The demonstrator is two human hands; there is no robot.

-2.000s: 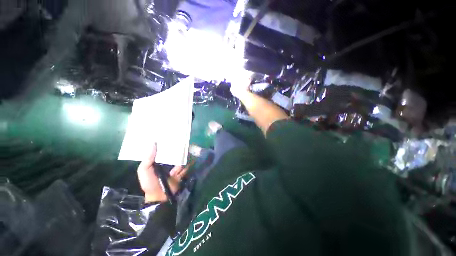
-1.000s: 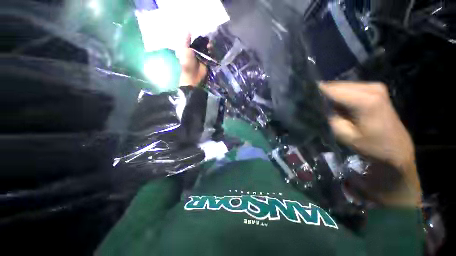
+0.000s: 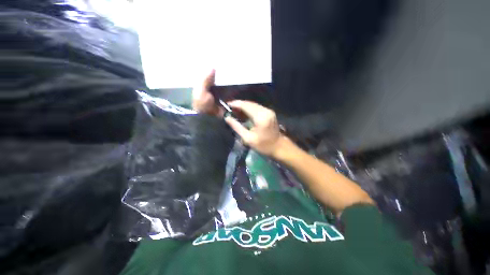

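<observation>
A white order sheet (image 3: pixel 207 43), glaring blank, is held by my left hand (image 3: pixel 206 96), with the thumb on its lower edge. A dark stick-like thing (image 3: pixel 221 103), perhaps a marker pen, lies between my two hands. My right hand (image 3: pixel 257 126) has its thumb and fingers closed on the lower end of it. A black polybagged garment (image 3: pixel 172 161) in shiny clear plastic lies over my left forearm and hides most of it.
Dark plastic-wrapped stock (image 3: pixel 59 107) fills the left side. More dark wrapped goods (image 3: pixel 424 188) are at the lower right. A large blurred grey surface (image 3: pixel 419 70) stands at the upper right, close by. A bit of green floor shows between the arms.
My right hand has moved from the dark goods on the right to the dark stick at my left hand. The sheet now appears larger and squarer in view.
</observation>
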